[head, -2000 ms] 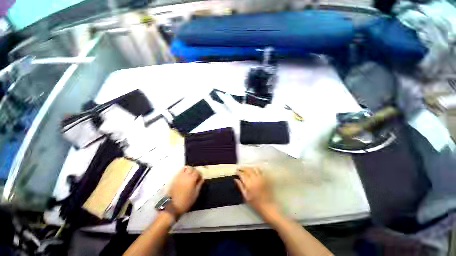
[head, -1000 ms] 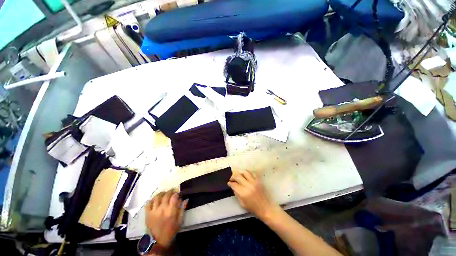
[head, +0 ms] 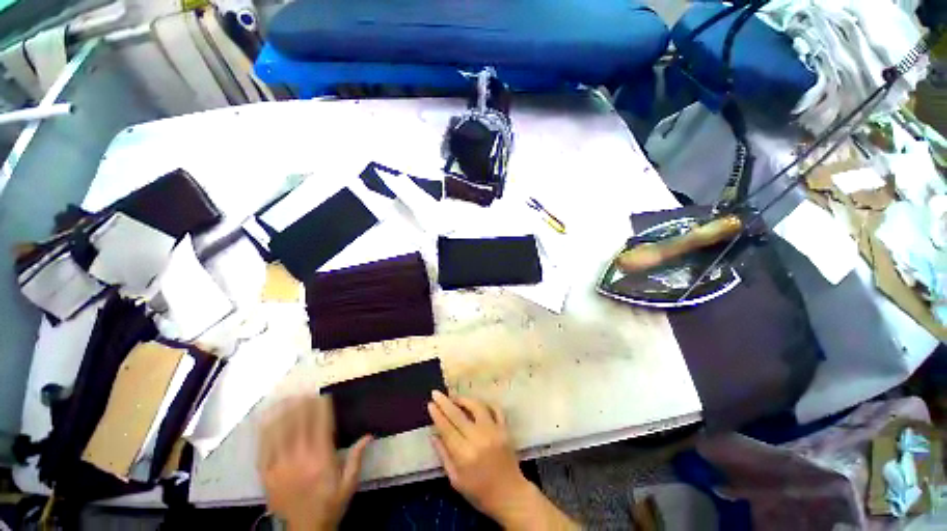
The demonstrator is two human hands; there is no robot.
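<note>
A small dark cloth piece (head: 386,399) lies flat near the table's front edge. My left hand (head: 303,456) is blurred at its left end, fingers apart, thumb near its lower edge. My right hand (head: 469,436) rests its fingertips on the piece's right end. Whether either hand grips the cloth is hard to tell; both look laid on or beside it. A dark maroon stack (head: 372,301) with visible layered edges lies just behind. A black stack (head: 489,260) lies right of the maroon one.
A steam iron (head: 675,261) with wooden handle stands at right, its hose rising behind. A bundle with a tan cardboard piece (head: 135,408) and white sheets (head: 194,290) lie left. Yellow snips (head: 547,216) and a clear-wrapped black object (head: 478,150) lie farther back. A blue padded form (head: 467,36) is behind.
The view has shifted, so the table things appear farther left. The cloth piece now shows as one flat dark rectangle, without the uneven layers seen before. My left hand has moved up beside its left end.
</note>
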